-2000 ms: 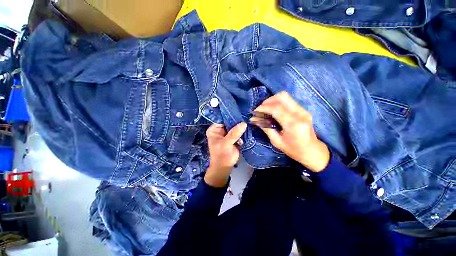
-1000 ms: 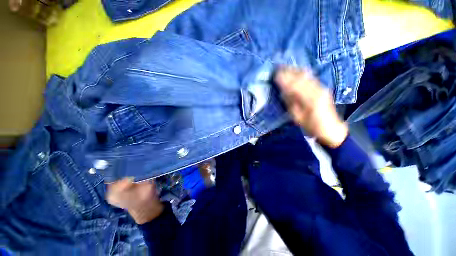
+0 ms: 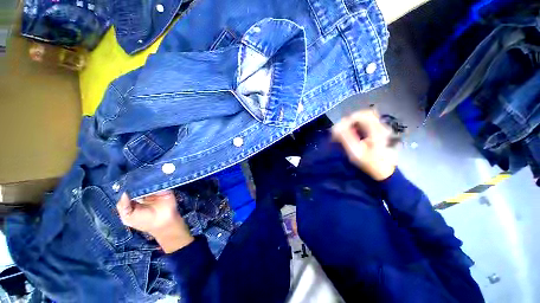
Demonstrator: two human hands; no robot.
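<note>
A blue denim jacket (image 3: 195, 71) lies in front of me, partly on the yellow surface. Its front placket with silvery buttons runs diagonally along the near edge. A sleeve cuff (image 3: 288, 74) stands open on the jacket, its pale inside showing. My left hand (image 3: 148, 213) pinches the placket edge at the lower left. My right hand (image 3: 365, 142) is off the jacket, to the right of the placket, blurred and partly curled. Something small and dark shows beside its fingers; I cannot tell whether the hand holds it.
A brown cardboard box (image 3: 38, 118) stands at the left. More denim (image 3: 65, 23) lies at the top left. A denim pile (image 3: 503, 100) with blue material is at the right. The grey floor (image 3: 497, 237) has a yellow-black stripe. Blue material shows below the placket.
The view has swung right. My right hand has left the denim and moved clear of it. The cuff has flipped open onto the jacket. My left hand stays at the placket edge.
</note>
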